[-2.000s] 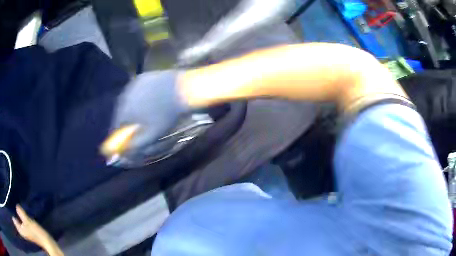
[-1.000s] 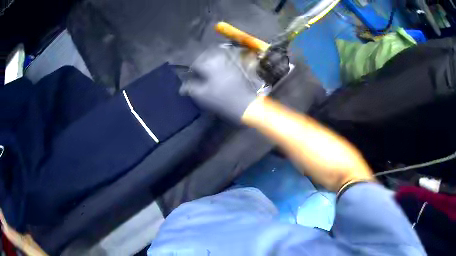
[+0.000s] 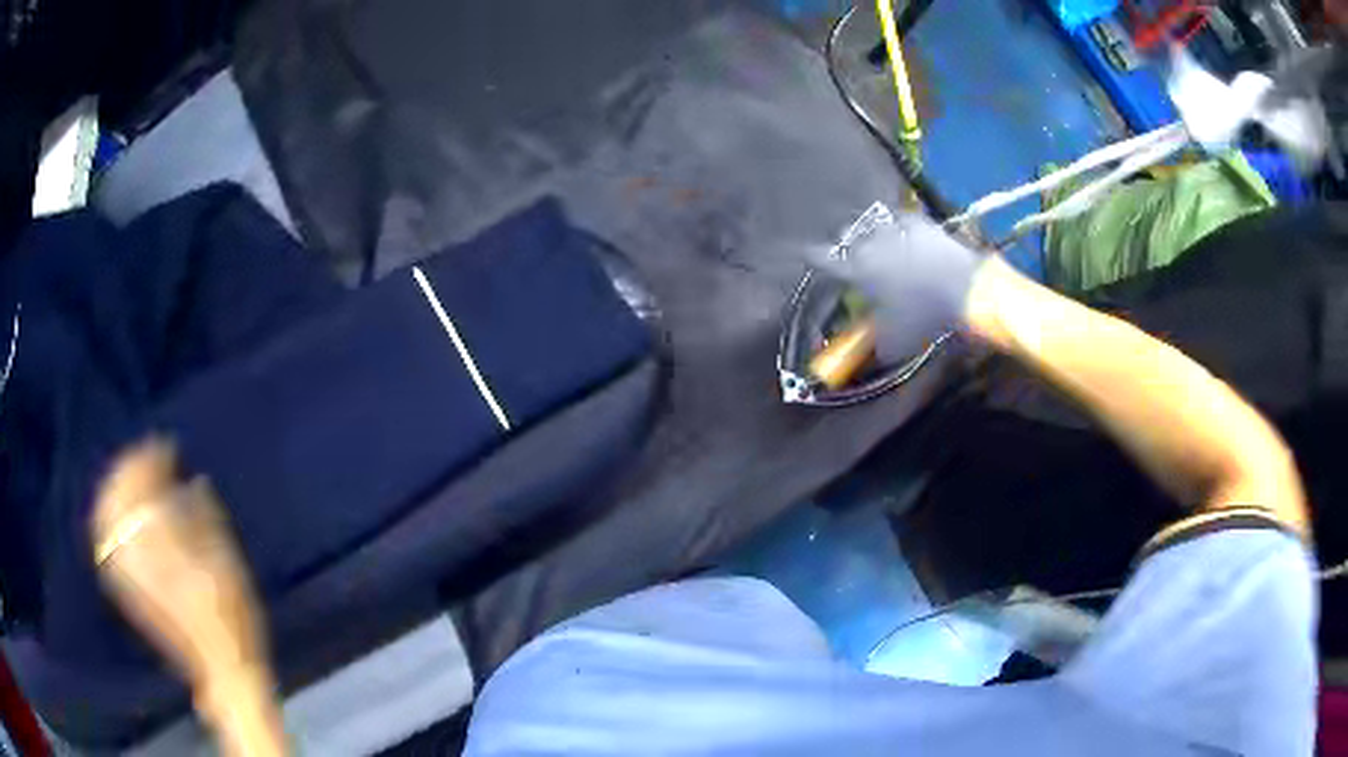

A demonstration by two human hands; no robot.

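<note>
A navy garment (image 3: 325, 429) lies over the left of the padded table, with its sleeve around a dark padded arm (image 3: 614, 429) that has a rounded end. A thin white line of piping (image 3: 461, 349) crosses the sleeve. My bare left hand (image 3: 145, 510) is blurred on or just above the cloth at the lower left; its fingers cannot be made out. My gloved right hand (image 3: 905, 281) is on the orange handle of the steam iron (image 3: 806, 348), which is on the grey cover right of the sleeve, its tip towards the lower left.
The dark grey table cover (image 3: 695, 163) spans the middle. A yellow hose (image 3: 896, 74) and whitish strips (image 3: 1087, 166) run by the iron. A green cloth bundle (image 3: 1153, 222) and dark cloth (image 3: 1064, 429) lie at the right. A white strip (image 3: 65, 155) is at the upper left.
My right hand and the iron have moved right and down, away from the sleeve end. My left hand has come in from the lower left corner onto or over the garment.
</note>
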